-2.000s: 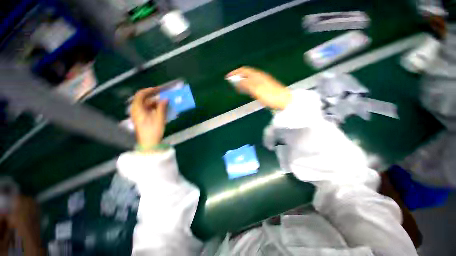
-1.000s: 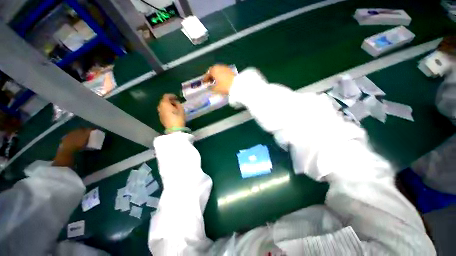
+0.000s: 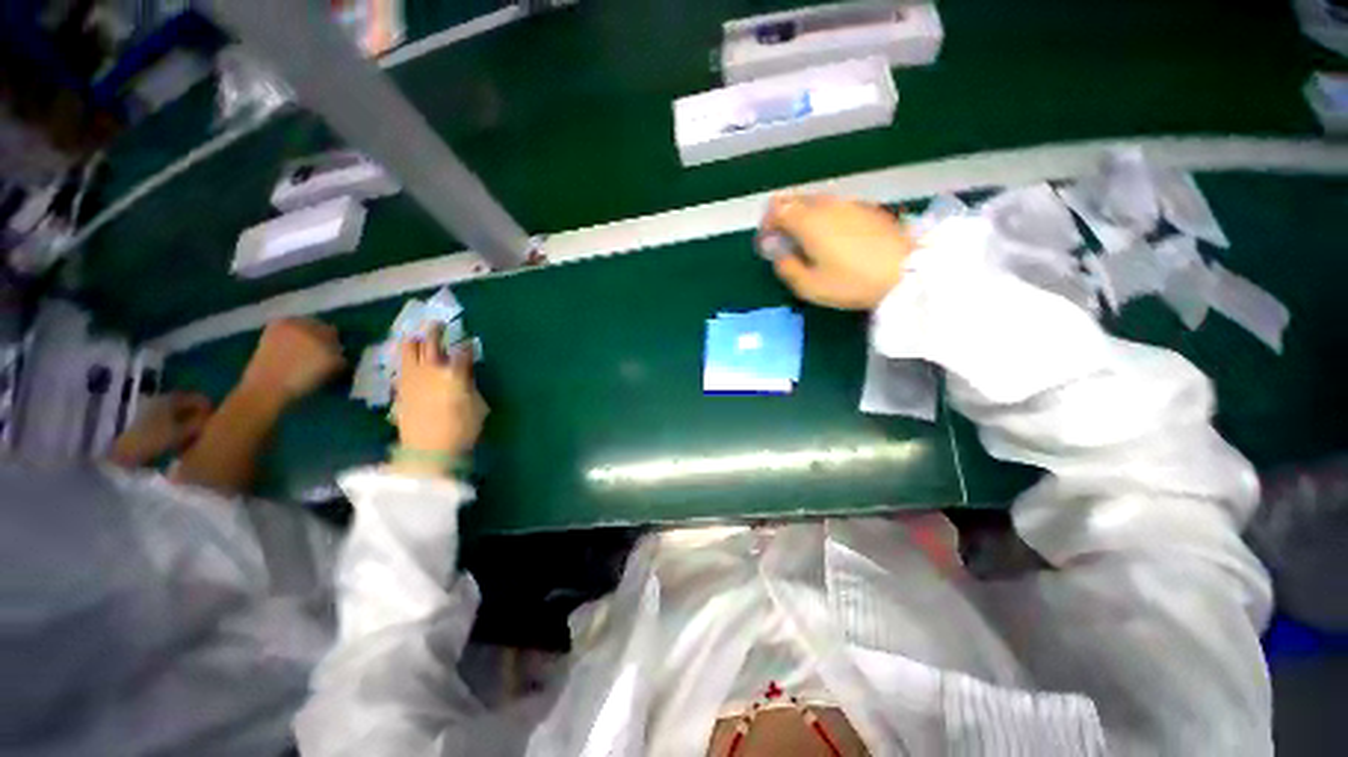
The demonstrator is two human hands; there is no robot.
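Observation:
My left hand (image 3: 435, 396) is on the pile of small pale packets (image 3: 373, 373) at the left of the green bench; whether it grips one cannot be told. My right hand (image 3: 840, 249) is near the pale rail with its fingers curled; something small and pale may be at its fingertips, blurred. A stack of blue cards (image 3: 753, 351) lies between my hands. Folded white leaflets (image 3: 1131, 237) lie in a loose pile at the right. One white sheet (image 3: 900, 388) lies partly under my right sleeve.
Beyond the rail (image 3: 651, 229), an open white box (image 3: 787, 111) and a box with a dark slim item (image 3: 832, 37) stand on the green belt. Two more boxes (image 3: 300, 237) are at the left. A grey post (image 3: 387, 130) rises by the rail. Another worker's arms (image 3: 254, 399) are at left.
My left hand has moved from the boxes on the belt down to the packet pile. My right hand has left the boxes and is by the rail. The view has shifted.

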